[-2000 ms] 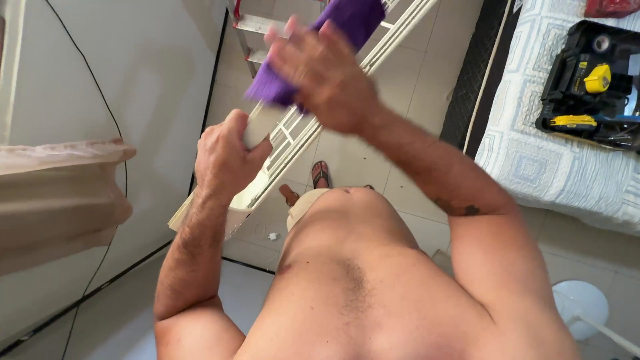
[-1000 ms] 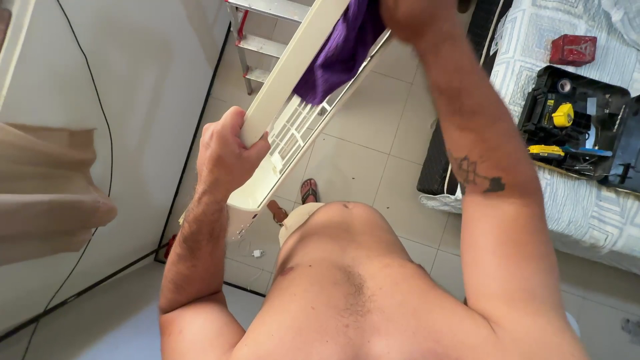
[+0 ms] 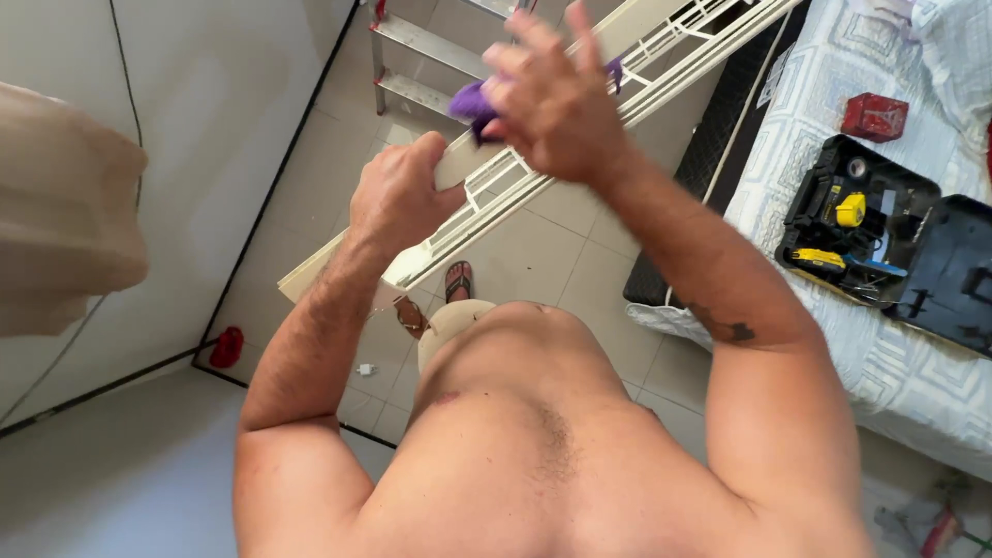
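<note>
My left hand (image 3: pixel 403 194) grips the edge of a long cream plastic panel (image 3: pixel 635 27) with slotted grille openings, fingers over the top and thumb on the near side. The panel runs diagonally from lower left to upper right. My right hand (image 3: pixel 554 101), somewhat blurred, presses a purple cloth (image 3: pixel 471 102) against the panel, a little up and right of my left hand. Its fingers are partly spread, and the cloth shows on both sides of the hand. How much of the cloth lies under the palm is hidden.
An aluminium stepladder (image 3: pixel 426 43) stands behind the panel. On the right, a bed (image 3: pixel 814 341) bears an open black tool case (image 3: pixel 845 225) and a red box (image 3: pixel 876 116). Beige fabric (image 3: pixel 70 217) hangs at left. A red item (image 3: pixel 226 347) lies in the floor corner, a white plug-like piece (image 3: pixel 366 370) nearer.
My right hand has come back down along the panel with the purple cloth, from the far upper end toward my left hand. My left hand keeps its hold on the panel.
</note>
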